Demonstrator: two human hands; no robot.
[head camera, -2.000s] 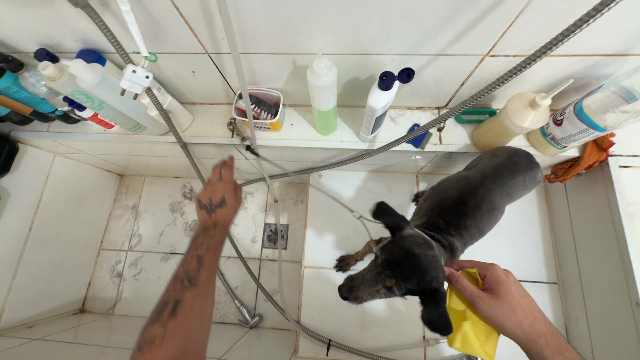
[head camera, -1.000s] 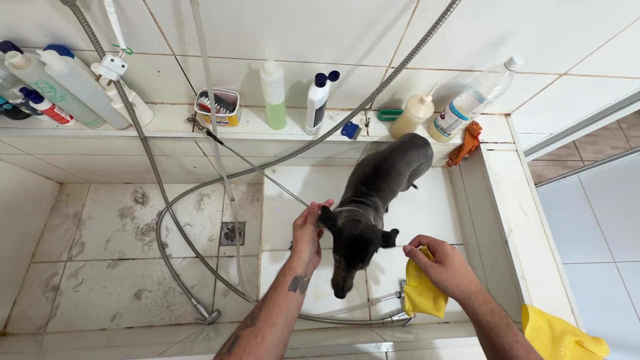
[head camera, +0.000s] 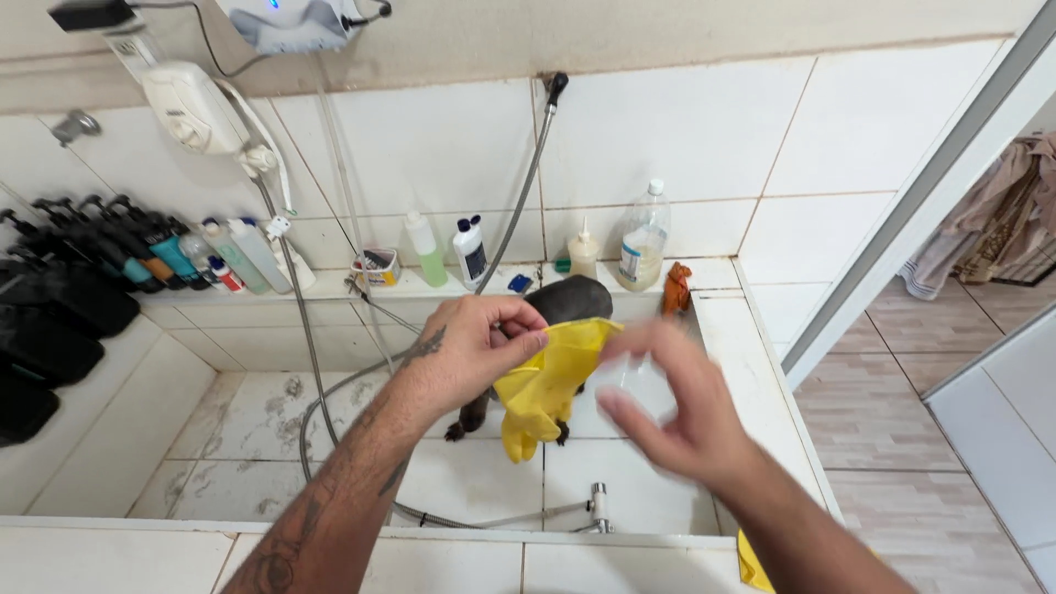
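A yellow rubber glove (head camera: 549, 379) hangs fingers down over the tiled tub, its cuff pinched at the left edge by my left hand (head camera: 478, 346). My right hand (head camera: 676, 396), blurred, is beside the cuff's right edge with thumb and fingers apart; whether a fingertip touches the glove is unclear. Behind the glove a small dark dog (head camera: 569, 299) stands in the tub, its head and much of its body hidden by the glove and my hands. Part of another yellow glove or cloth (head camera: 752, 563) lies on the tub's front rim, partly behind my right forearm.
A hose (head camera: 305, 363) loops down into the tub (head camera: 462, 487), near a metal tap (head camera: 600, 507). Several bottles (head camera: 425, 247), a small tub of brushes (head camera: 376, 268) and an orange glove or cloth (head camera: 676, 289) line the back ledge. A metal-framed opening (head camera: 899, 190) is at the right.
My left hand has left the dog's head and now holds the glove's cuff. The yellow glove, earlier bunched in my right hand, hangs spread between the hands. The view has tilted up.
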